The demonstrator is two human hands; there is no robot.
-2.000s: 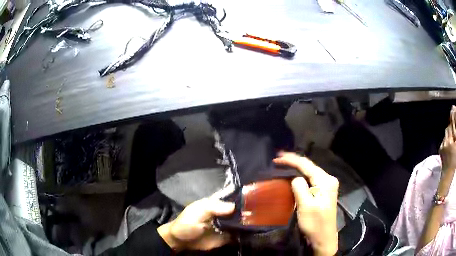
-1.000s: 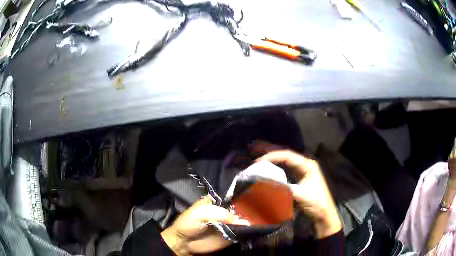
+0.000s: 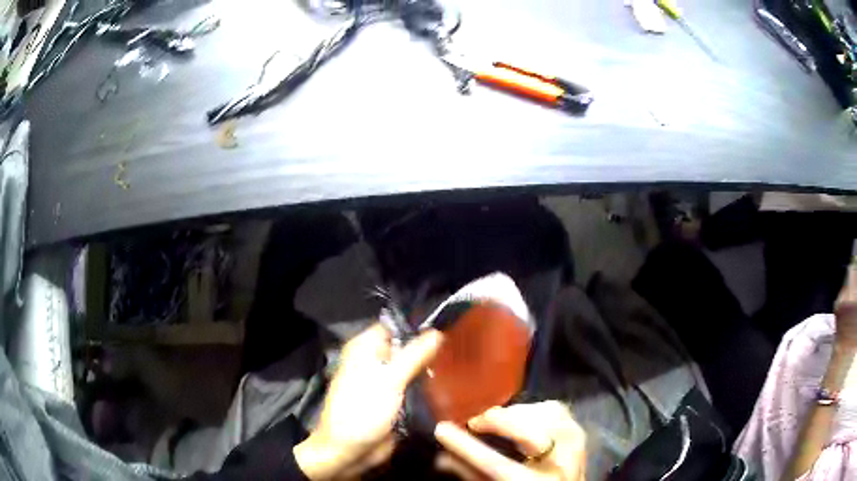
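A dark garment piece (image 3: 413, 324) with frayed pale threads at its left edge is held over my lap. An orange-brown patch (image 3: 481, 362) lies on it, blurred, with a light grey-white cloth (image 3: 498, 289) showing along its top. My left hand (image 3: 362, 399) grips the garment at the patch's left edge, thumb on top. My right hand (image 3: 521, 443), with a ring, is at the patch's lower edge, fingers bent against the cloth and partly cut off by the bottom of the picture.
The dark grey table (image 3: 310, 178) spans the view above my lap. On it lie an orange-and-black tool (image 3: 528, 85), twisted cloth strips (image 3: 291, 80), a thin yellow-handled tool (image 3: 669, 9) and loose threads. A person's pink sleeve (image 3: 785, 385) is at the right. Grey cloth (image 3: 601, 357) covers my lap.
My right hand has moved from the patch's right side down to its lower edge. The patch has turned and tilted, and the grey-white cloth has come into view above it since the earliest frame.
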